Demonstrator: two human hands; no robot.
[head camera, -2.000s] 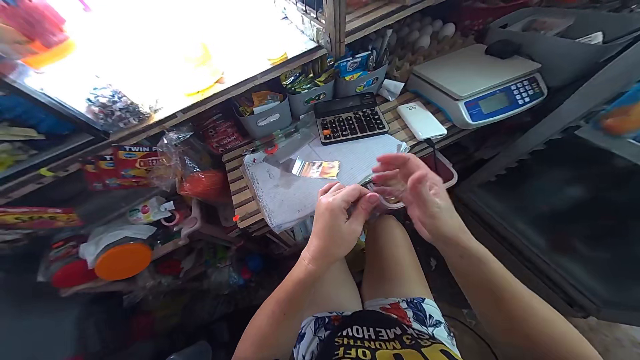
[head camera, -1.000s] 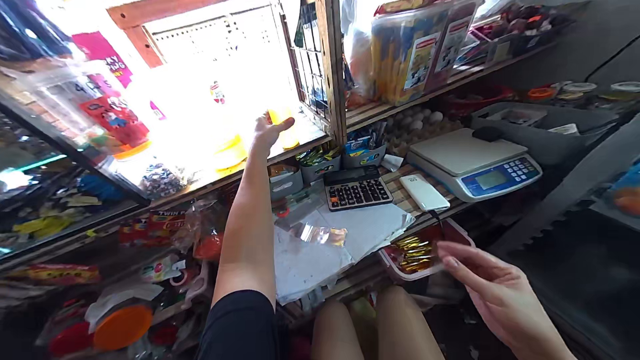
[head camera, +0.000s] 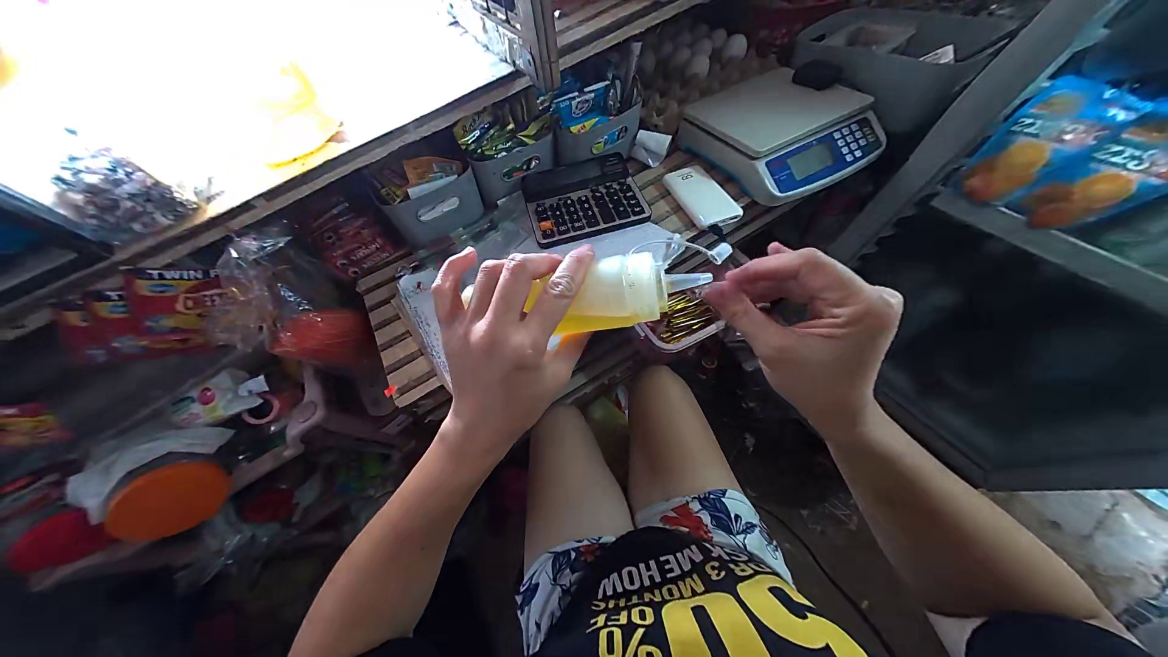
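My left hand [head camera: 511, 338] is wrapped around a clear plastic squeeze bottle [head camera: 602, 294] of yellow liquid, held nearly sideways over the slatted table. Its narrow nozzle [head camera: 689, 282] points right, and a small cap [head camera: 721, 253] hangs off it on a thin strap. Close to the nozzle tip is my right hand [head camera: 808, 319], thumb and fingertips brought together; whether anything is pinched between them cannot be told. Beneath the nozzle, a plastic tub [head camera: 680, 339] holds gold-coloured packets. Behind the bottle lie a black desk calculator [head camera: 589, 203] and white paper sheets, partly hidden by my left hand.
A digital scale [head camera: 776, 132] and a white power bank [head camera: 701, 196] stand at the back right, near eggs [head camera: 698, 55]. Grey baskets [head camera: 433, 212] of sachets line the ledge. Orange-lidded jar [head camera: 169, 497] stands lower left; a metal-framed rack [head camera: 1058, 233] with blue snack packs is at right.
My left hand, stretched toward the bright ledge one second ago, is back over the table with the squeeze bottle. My right hand has come in beside the nozzle.
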